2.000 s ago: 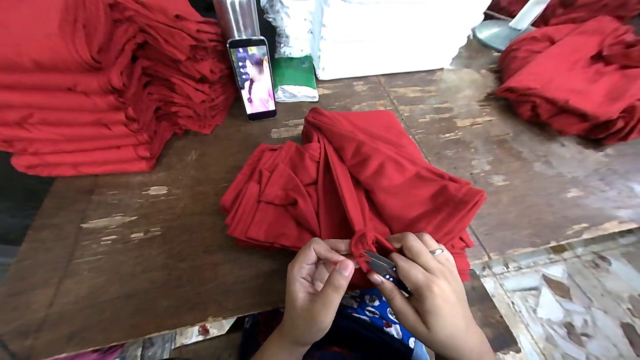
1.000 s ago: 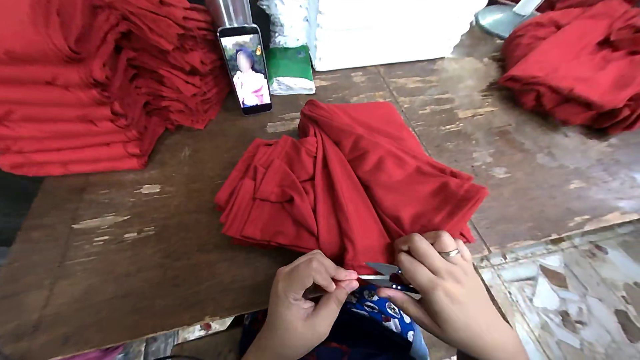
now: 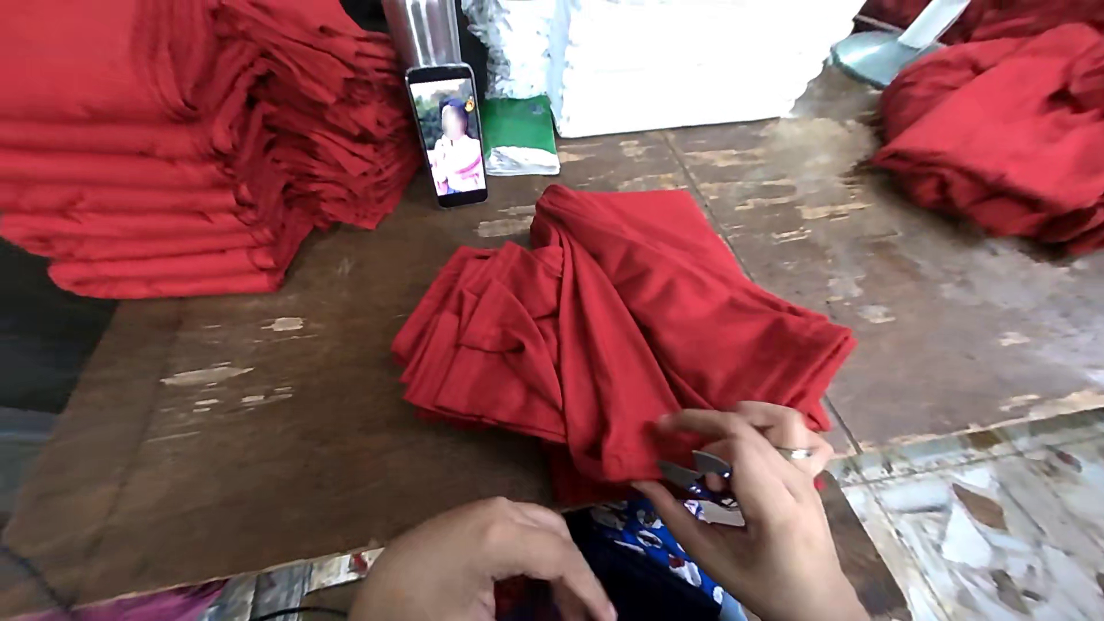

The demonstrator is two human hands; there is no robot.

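A folded red fabric garment [image 3: 638,319] lies on the wooden table, its near end hanging over the front edge. My right hand [image 3: 759,500], with a ring on one finger, holds small thread snips [image 3: 694,474] with dark handles, and its fingertips touch the garment's near edge. The snips' blades are apart and point left. Low in the view, left of the garment, my left hand [image 3: 492,561] is curled and off the cloth; its fingertips are partly out of sight below, and whether it holds anything cannot be told.
A tall stack of folded red cloth [image 3: 164,207] stands at the left. Behind the garment, a phone [image 3: 448,138] leans on a metal cylinder [image 3: 423,30], beside a green and white packet [image 3: 520,134] and a white stack [image 3: 681,69]. More red cloth [image 3: 1000,129] lies at the right.
My left hand has let go of the garment's near edge and moved down and left, toward me. My right hand still has the snips at that edge.
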